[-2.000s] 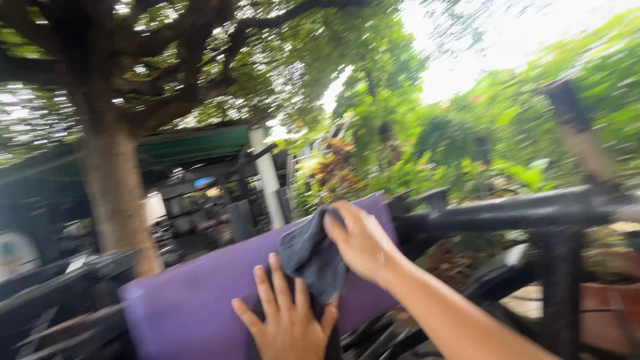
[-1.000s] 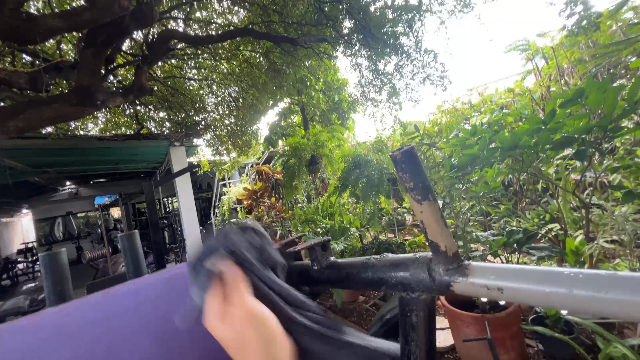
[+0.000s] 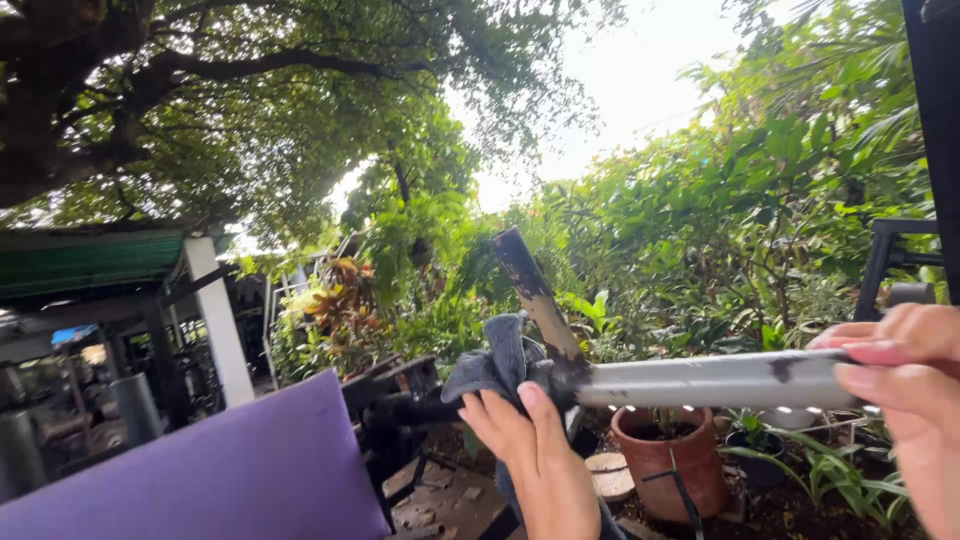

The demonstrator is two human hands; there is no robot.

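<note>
A metal bar (image 3: 705, 381), grey with chipped paint at right and black towards the left, runs across the lower view. From its joint a worn post (image 3: 541, 296) slants up, black at the top and bare tan below. My left hand (image 3: 525, 450) holds a dark grey cloth (image 3: 499, 367) around the black part, just left of that joint. At the bar's right end, my right hand (image 3: 900, 375) has its fingertips on the metal, thumb below and fingers above. A purple pad (image 3: 225, 465) lies at lower left, apart from both hands.
Beneath the bar stand a terracotta pot (image 3: 671, 465) and a round stepping stone (image 3: 610, 475). A black metal frame (image 3: 877, 270) rises at the right edge. At left is a roofed shelter with a white post (image 3: 219, 322); dense plants fill the background.
The cloth has gone from the purple pad to the metal bar near the slanted post. My right hand has come to the bar's right end. The view has swung to the right.
</note>
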